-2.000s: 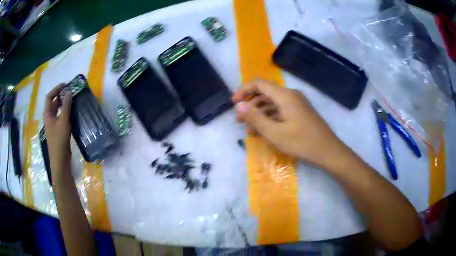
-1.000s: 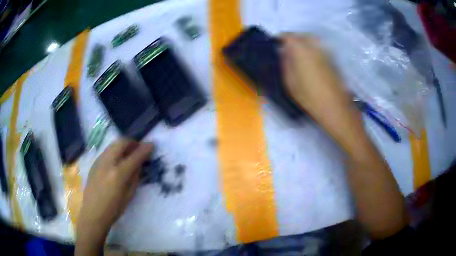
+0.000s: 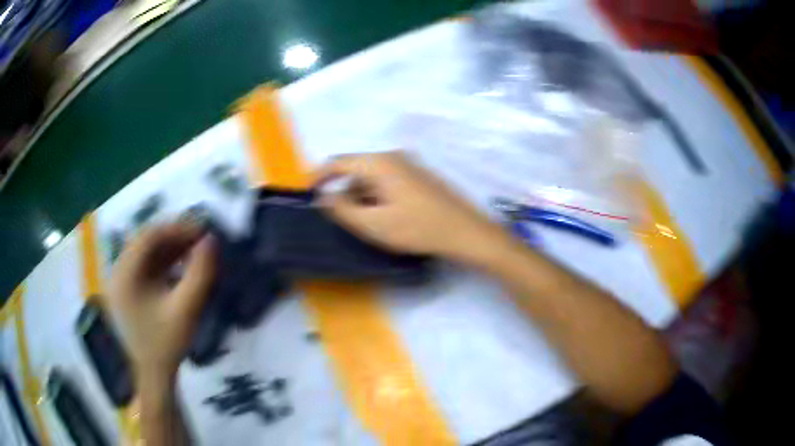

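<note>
My right hand holds a black case shell over the orange tape, its fingertips at the upper end. My left hand is just left of the shell, fingers curved with thumb and fingertips near each other; blur hides whether it holds anything small. Black cases lie partly behind my left hand and beside the held shell. Small black parts lie in a loose pile below them. The whole view is blurred.
Blurred green circuit boards lie beyond my left hand. More cases lie at the left. Blue-handled cutters and a clear bag lie at the right. A slim dark tool and a red item are beyond.
The view has swung right. My right hand has brought the shell left, beside the other cases. My left hand has moved from the small parts up to the cases.
</note>
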